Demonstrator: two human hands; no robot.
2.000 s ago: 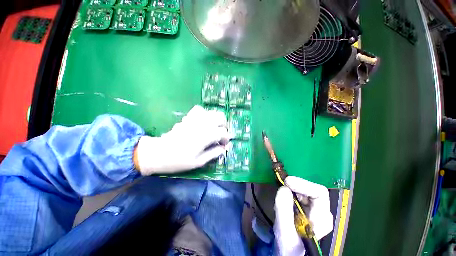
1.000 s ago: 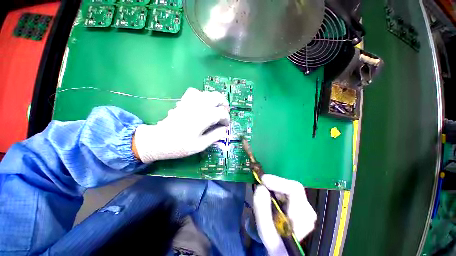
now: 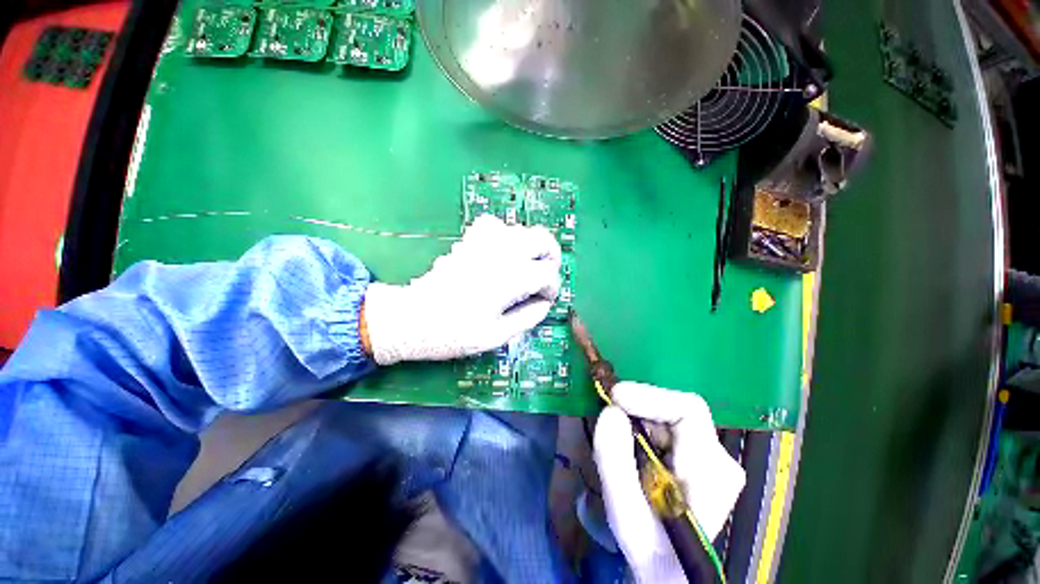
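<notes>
A green PCB panel of six small boards (image 3: 550, 205) lies flat on the green mat near its front edge. My gloved left hand (image 3: 473, 291) rests over the panel's middle, fingers pinched, hiding part of the boards. A thin solder wire (image 3: 382, 233) trails left across the mat from this hand; the wire's tip is hidden. My gloved right hand (image 3: 671, 473) grips the soldering iron (image 3: 593, 354) like a pen, its tip at the panel's right edge beside my left fingertips. Whether the tip touches the panel cannot be told.
More panels (image 3: 294, 34) lie at the mat's back left. A clear round hood (image 3: 582, 69) and black fan (image 3: 736, 103) stand at the back. Black tweezers (image 3: 720, 245), a yellow marker (image 3: 762, 300) and the iron stand (image 3: 781, 228) are right. A conveyor (image 3: 890, 342) runs beyond.
Since one second ago, my left hand has moved right over the panel, the wire trailing with it. The iron and my right hand have shifted slightly right; two seconds ago the tip was farther from the panel.
</notes>
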